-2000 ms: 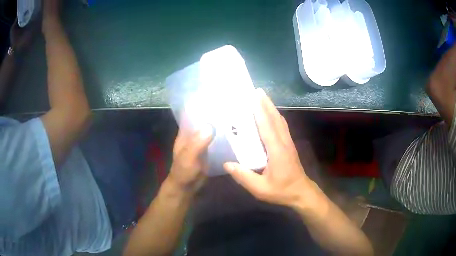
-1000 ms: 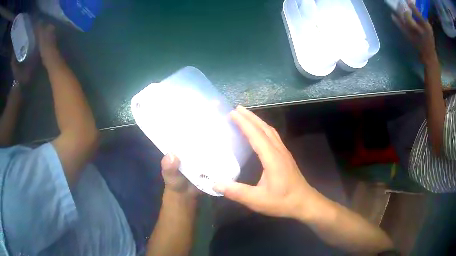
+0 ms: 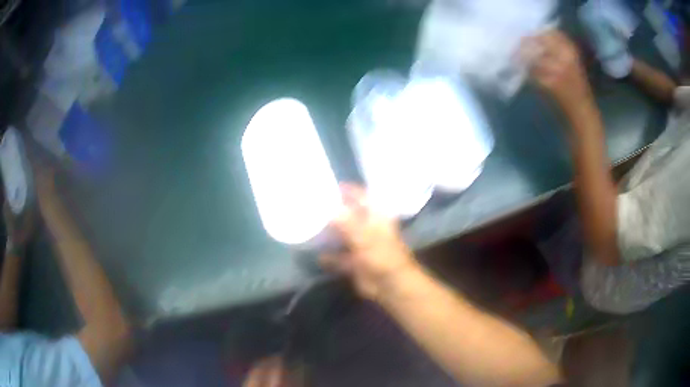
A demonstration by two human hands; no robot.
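Note:
A white oval unit (image 3: pixel 291 172), overexposed and without visible detail, is over the bench's near part, its long side slightly tilted. My right hand (image 3: pixel 367 246) grips its lower right edge with the fingertips; the image is blurred. Just right of it, bright white and translucent oval housings (image 3: pixel 424 140) lie side by side on the bench, close to my right fingers. My left hand (image 3: pixel 266 373) shows only as a small blurred part at the bottom edge, low in front of me; its fingers cannot be made out.
The dark green bench (image 3: pixel 204 151) has its edge running up to the right. White-and-blue boxes (image 3: pixel 87 136) are at far left. A person's arm (image 3: pixel 72 261) with a white unit (image 3: pixel 13 170) is at left. At right, another person's hand (image 3: pixel 556 68) holds a white sheet (image 3: pixel 480 38).
The view has turned and blurred. My left hand has come off the unit and dropped to the bottom edge. The unit is now over the bench, nearer the housings, with only my right hand on it.

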